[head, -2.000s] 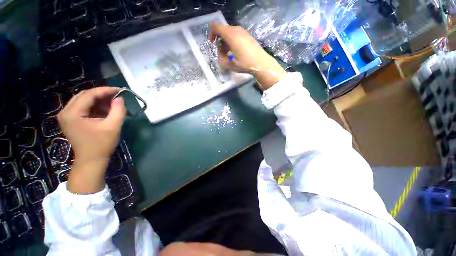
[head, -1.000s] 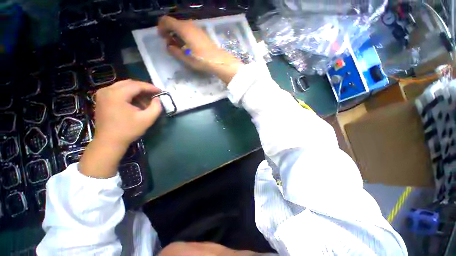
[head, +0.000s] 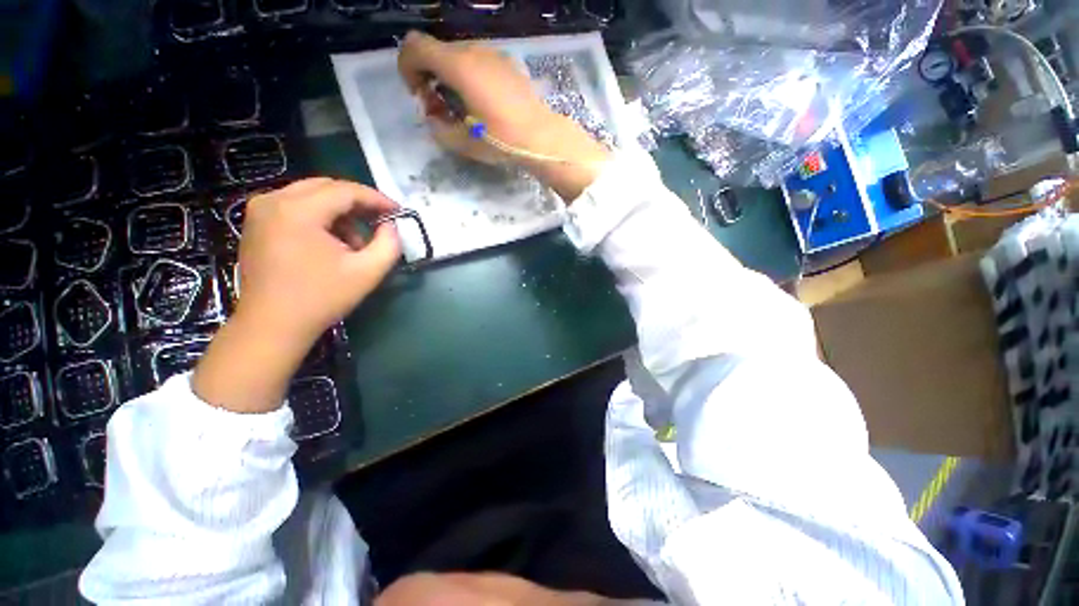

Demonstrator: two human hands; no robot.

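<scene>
My left hand holds a thin rounded-rectangular watch case frame between thumb and fingers, over the near left edge of the white parts tray. My right hand is over the tray's larger section and holds a pick-up pen, with a blue spot at its rear end and a thin hose running back along the wrist. The pen's tip is hidden by the fingers. Small grey specks lie in the larger section, and darker specks in the smaller one.
Black blister trays with rounded pockets cover the left and back. Crumpled clear bags and a blue control unit are at the right. A small dark ring lies on the green mat. A cardboard box is at the right.
My right hand has gone from the tray's smaller section to the larger one. My left hand has shifted right with the frame. The white specks on the mat beside the tray no longer show.
</scene>
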